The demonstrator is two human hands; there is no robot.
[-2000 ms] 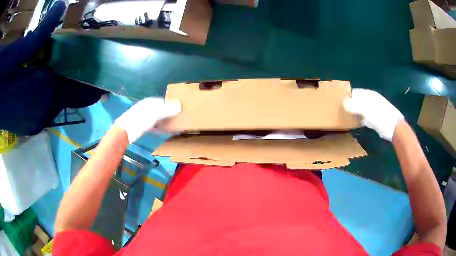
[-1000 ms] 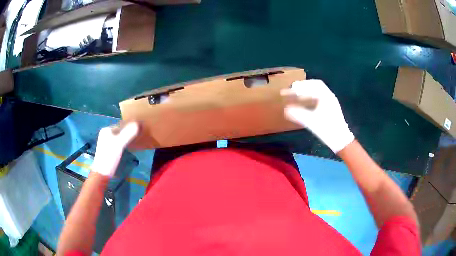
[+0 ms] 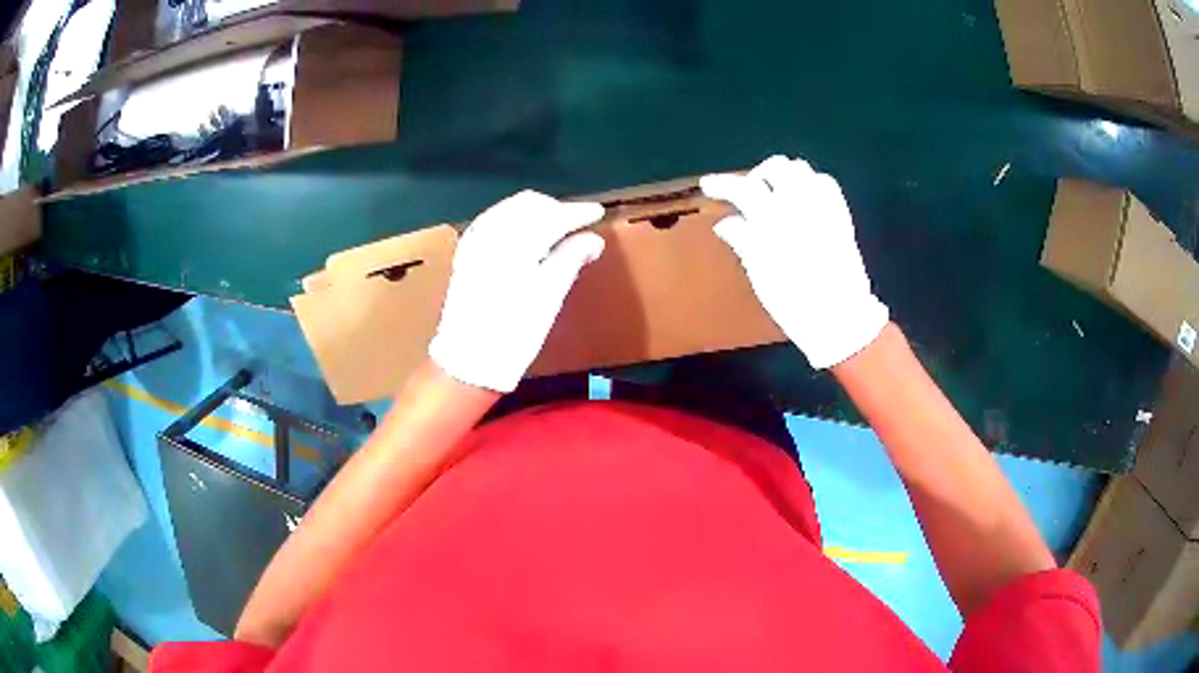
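Note:
A long brown carton [image 3: 631,296] lies at the table's near edge, right in front of me, slightly tilted in view. Its lid flap runs along the far edge, with dark tab slots [image 3: 664,220] near it. My left hand [image 3: 506,283], in a white knit glove, is on the carton's middle, thumb and fingers pinching the far edge. My right hand [image 3: 802,256], gloved the same, grips the far edge near the right end, which it partly covers. The inside of the carton is hidden.
The dark green table [image 3: 842,79] carries an open carton [image 3: 345,90] with a white wrapped product [image 3: 211,99] and black cable at the upper left. Closed cartons [image 3: 1085,234] lie at the right. Large cartons [image 3: 1157,552] stand lower right. A black metal frame [image 3: 224,513] stands on the blue floor.
The open carton in front has been closed over and turned to the table edge. My left hand has moved from the left end to the middle; my right hand has shifted onto the far edge.

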